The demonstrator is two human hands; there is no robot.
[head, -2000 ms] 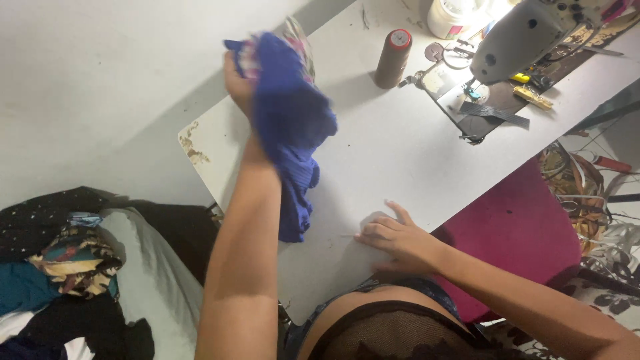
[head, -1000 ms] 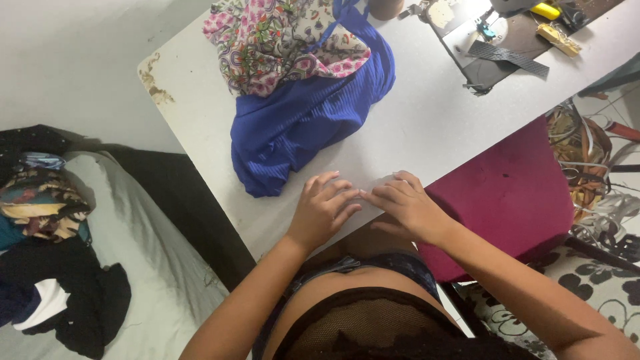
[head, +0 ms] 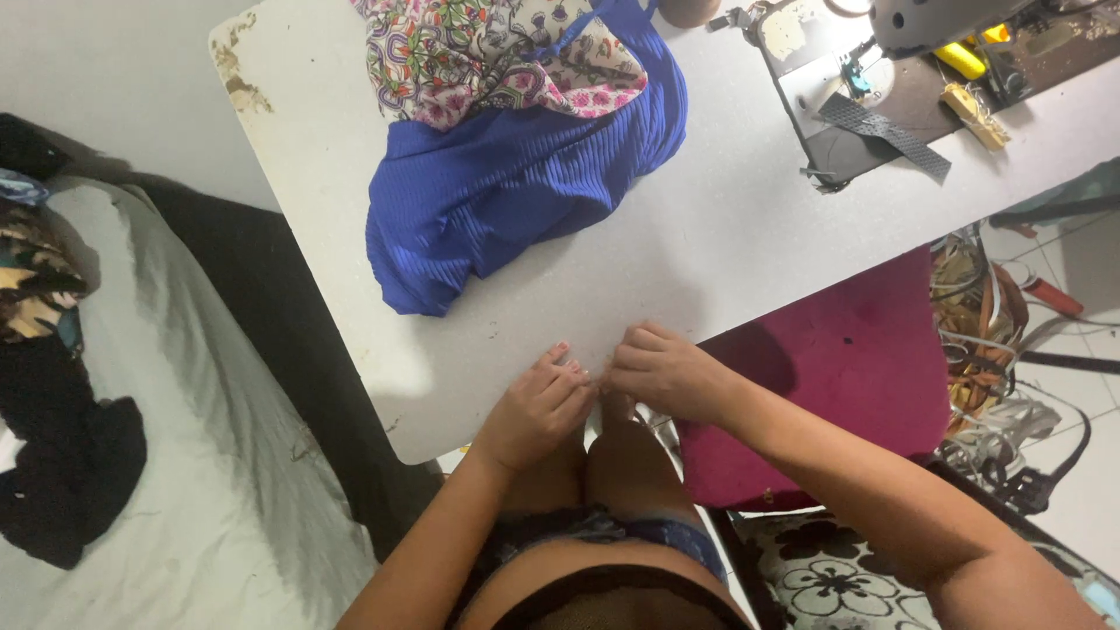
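Observation:
My left hand (head: 541,407) is at the near edge of the white table (head: 744,210), its fingers loosely curled. Close beside it on the right is my right hand (head: 661,372), fingers bent and fingertips almost meeting those of the left. Whether something small lies between the fingertips cannot be told. Farther up the table, beyond both hands and touching neither, lies a crumpled blue ribbed garment (head: 516,192). A floral printed fabric (head: 490,61) rests against and partly over it, with a blue strap across the print.
A sewing machine (head: 936,22) stands at the upper right, a dark textured strip (head: 884,136) and a small wooden piece (head: 973,115) on its base. A magenta chair seat (head: 831,376) adjoins the table. Left is a pale-covered bed (head: 184,420) with dark clothes (head: 70,455).
The blue garment, held up by my left hand two seconds ago, now lies on the table with the floral fabric. My left hand has let go and come back beside my right.

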